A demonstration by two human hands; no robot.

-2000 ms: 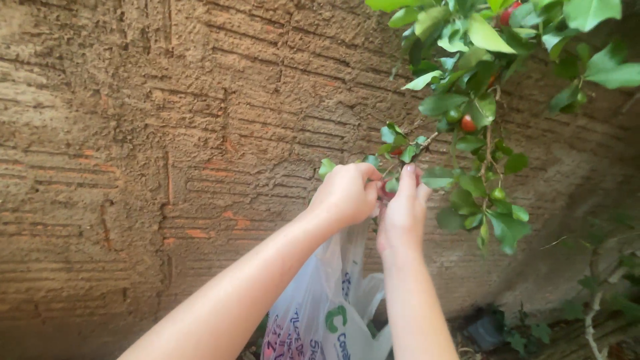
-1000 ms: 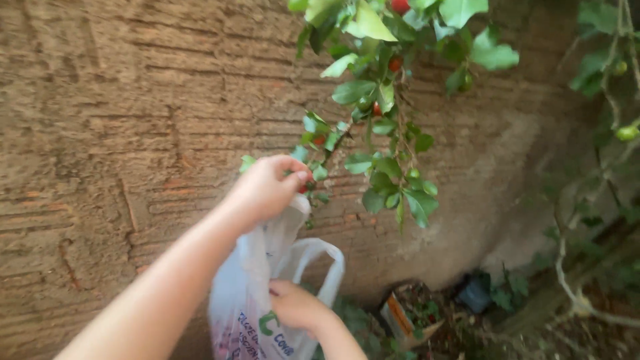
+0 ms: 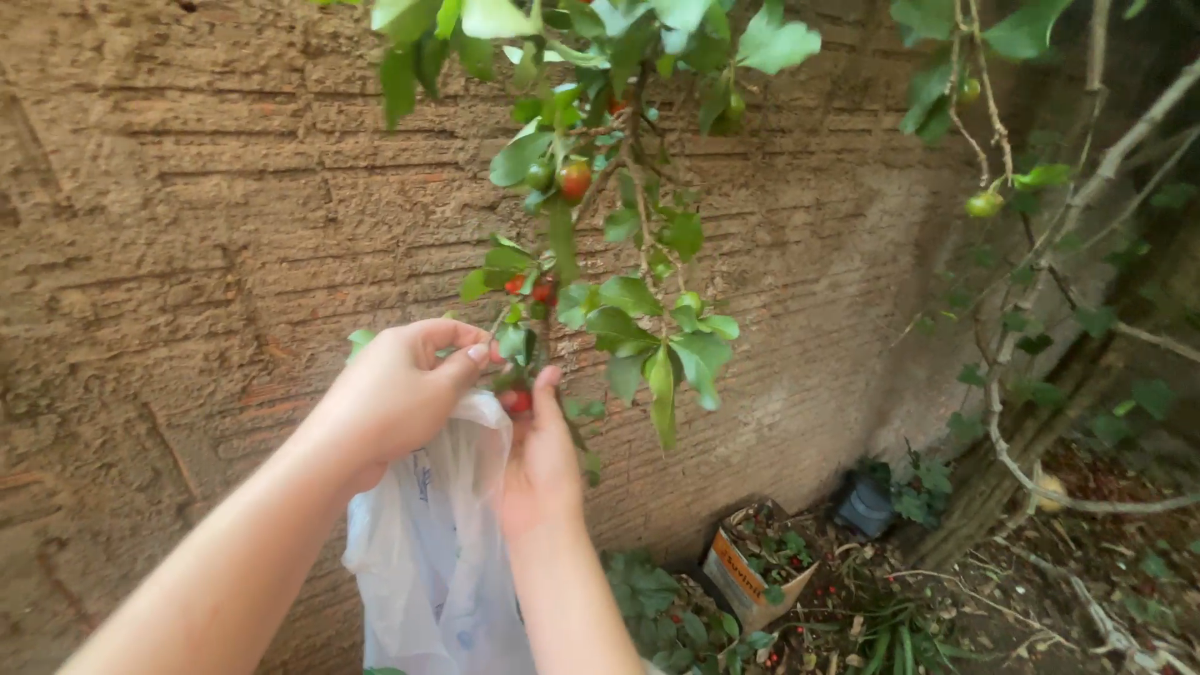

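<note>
My left hand (image 3: 412, 384) pinches a thin twig of the leafy branch between thumb and fingertips. From beneath that hand hangs a white plastic bag (image 3: 431, 544), its upper edge bunched near the palm; what exactly grips it is hidden. My right hand (image 3: 544, 459) is raised beside the bag, its fingers around a red fruit (image 3: 516, 401) at the low end of the branch; how firmly they close on it is blurred. Just above both hands are small red fruits (image 3: 543, 292) among green leaves (image 3: 626, 323). Higher up hangs a red and green fruit (image 3: 575, 179).
A rough brick wall (image 3: 309, 216) stands behind the branch. On the littered ground at lower right are a box with plants (image 3: 745, 577) and a dark pot (image 3: 864, 506). A bare curved branch (image 3: 998, 412) and a trunk (image 3: 1022, 450) rise at the right.
My right hand has moved up from the side of the bag to the fruit by my left hand. My left hand stays at the branch.
</note>
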